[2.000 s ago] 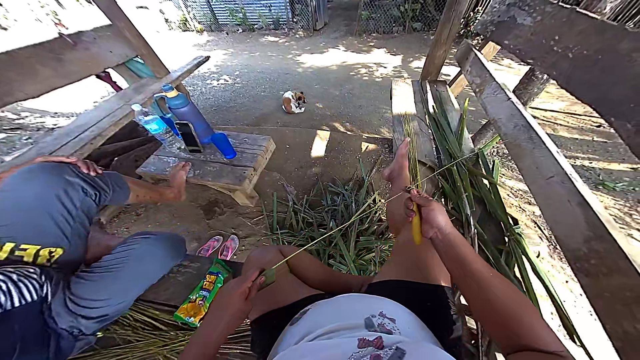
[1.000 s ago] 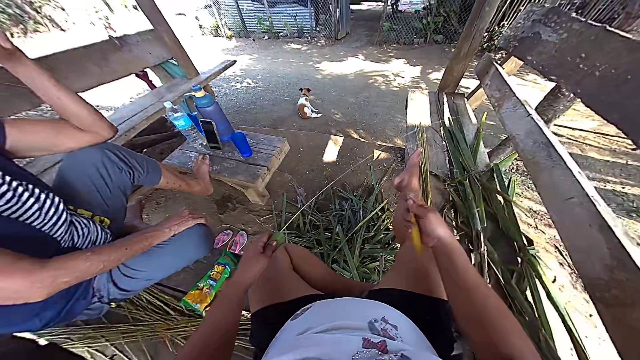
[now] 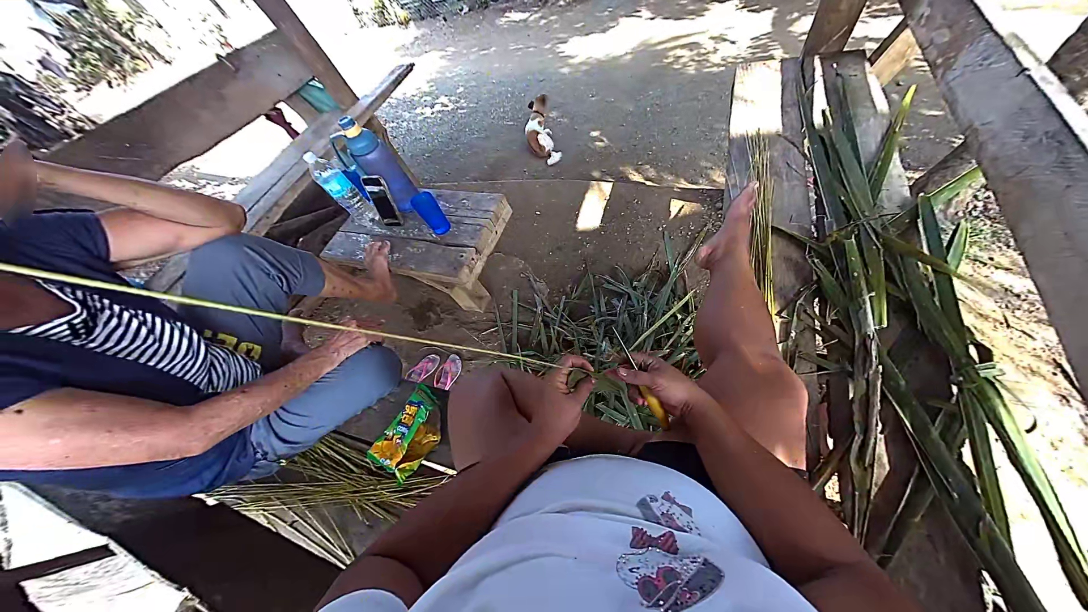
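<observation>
My left hand (image 3: pixel 561 399) pinches the end of a long thin leaf strip (image 3: pixel 280 318), which stretches from my fingers across the other person to the left edge. Close beside it, above my lap, my right hand (image 3: pixel 661 387) grips a knife with a yellow handle (image 3: pixel 654 408); its thin blade points up and to the left. A green piece of leaf (image 3: pixel 608 384) lies between the fingers of both hands. Beyond them, green leaf scraps (image 3: pixel 612 319) cover the ground. Thin strips (image 3: pixel 759 221) lie on the bench at right, next to long green leaves (image 3: pixel 935 306).
At left a person in striped clothing (image 3: pixel 144 336) sits close to me. A low wooden table (image 3: pixel 476 246) holds bottles, a phone and a blue cup (image 3: pixel 431 212). A snack packet (image 3: pixel 406 432), pink slippers (image 3: pixel 446 371) and more strips (image 3: pixel 340 484) are near my left knee. A dog (image 3: pixel 539 132) sits beyond.
My right hand has come down and left from beside the bench to meet my left hand. The strip now runs to the left. The neighbour's raised arm has lowered since one second ago.
</observation>
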